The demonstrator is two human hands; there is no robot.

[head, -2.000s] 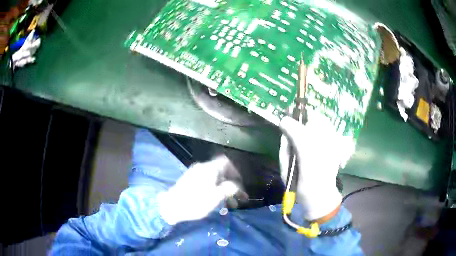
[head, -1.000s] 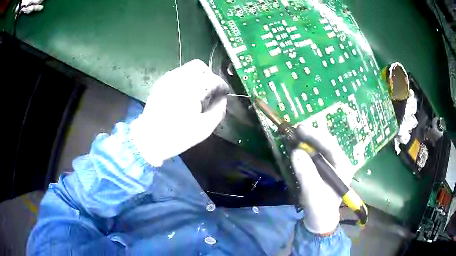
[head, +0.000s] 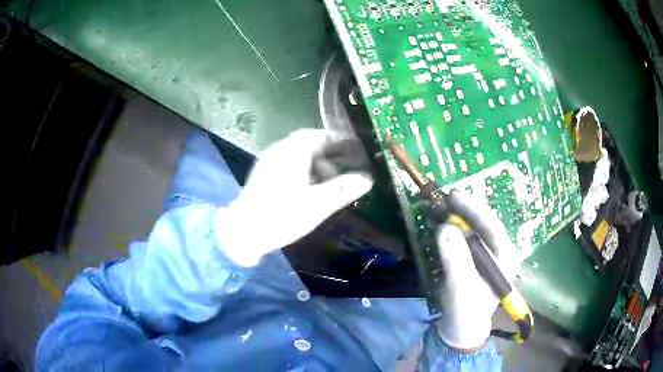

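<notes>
The green circuit board (head: 472,109) lies tilted on the mat, its left edge running down towards me. My right hand (head: 469,283), in a white glove, holds the black and yellow soldering iron (head: 480,254) like a pen at the board's lower left. The iron's brownish tip is at the board's left edge. My left hand (head: 291,192), in a white glove with dark fingertips, is beside that edge, fingers bent and thumb towards the board. Whether it holds solder wire cannot be seen. A thin solder wire (head: 247,41) shows on the mat.
A round clear-grey disc (head: 336,109) is partly under the board. Right of the board are a yellow holder (head: 586,134), crumpled white cloth (head: 596,190), a black tray (head: 621,174) with a yellow sponge (head: 600,234), and another circuit board (head: 618,330). The green mat's front edge (head: 174,112) runs diagonally.
The right hand has brought the iron from over the board to its left edge. The left hand rose from my lap to that edge; the wire seen at its fingertips a second ago no longer shows.
</notes>
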